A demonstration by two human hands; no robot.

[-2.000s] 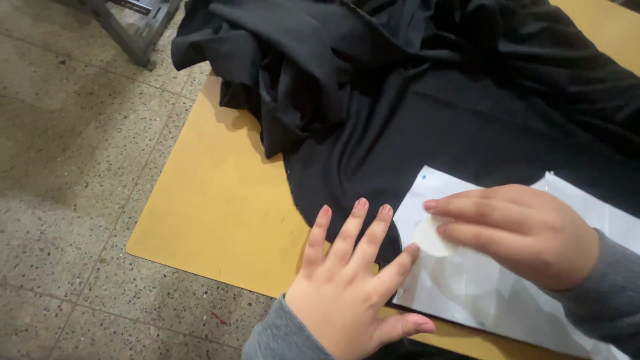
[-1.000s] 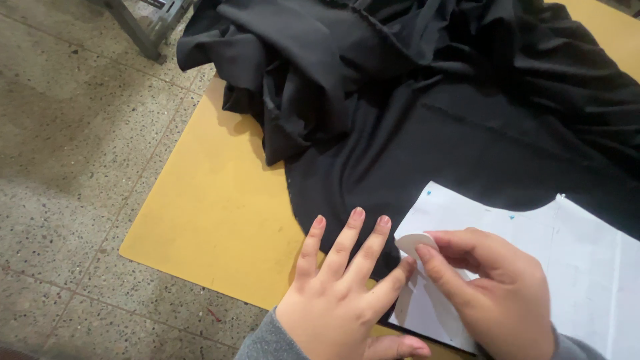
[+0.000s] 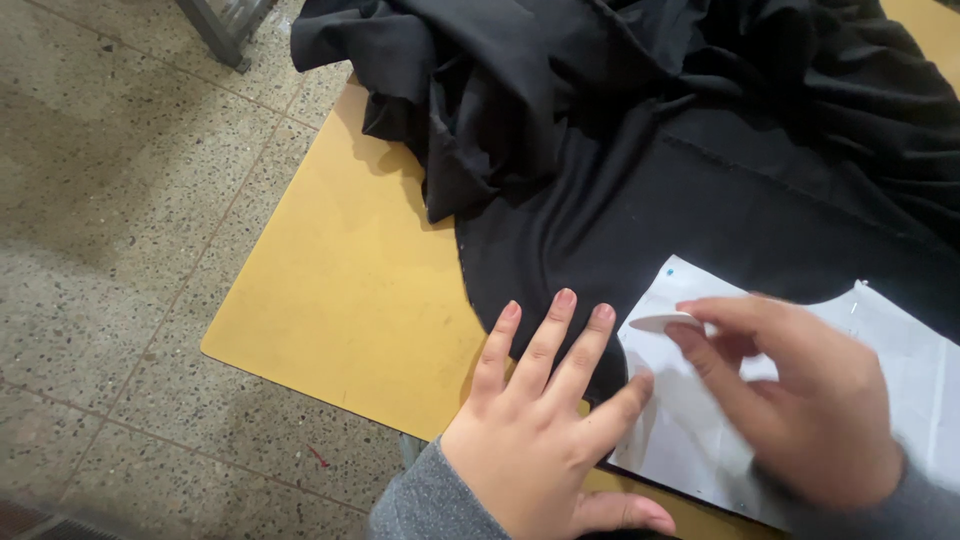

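Note:
My left hand (image 3: 551,420) lies flat with its fingers spread, over the edge of the black fabric (image 3: 675,217) and the yellow table, its index fingertip on the white paper pattern piece (image 3: 697,442). Between the thumb and fingers of my right hand (image 3: 795,390) is a thin white disc, perhaps tailor's chalk (image 3: 660,322), held above the pattern's left edge. The paper lies on the fabric and has a curved upper edge. A blue-headed pin (image 3: 670,271) sits at its upper left corner, and a pin (image 3: 861,283) at the peak on the right.
More of the black fabric is bunched in folds (image 3: 495,97) across the back. The yellow tabletop (image 3: 337,300) has a rounded corner at the left. Beyond it are a speckled tile floor (image 3: 135,187) and a grey metal leg (image 3: 214,34).
The white disc, flat over the paper two seconds ago, is now tilted nearly edge-on in my right hand. My left hand has stayed spread in about the same place.

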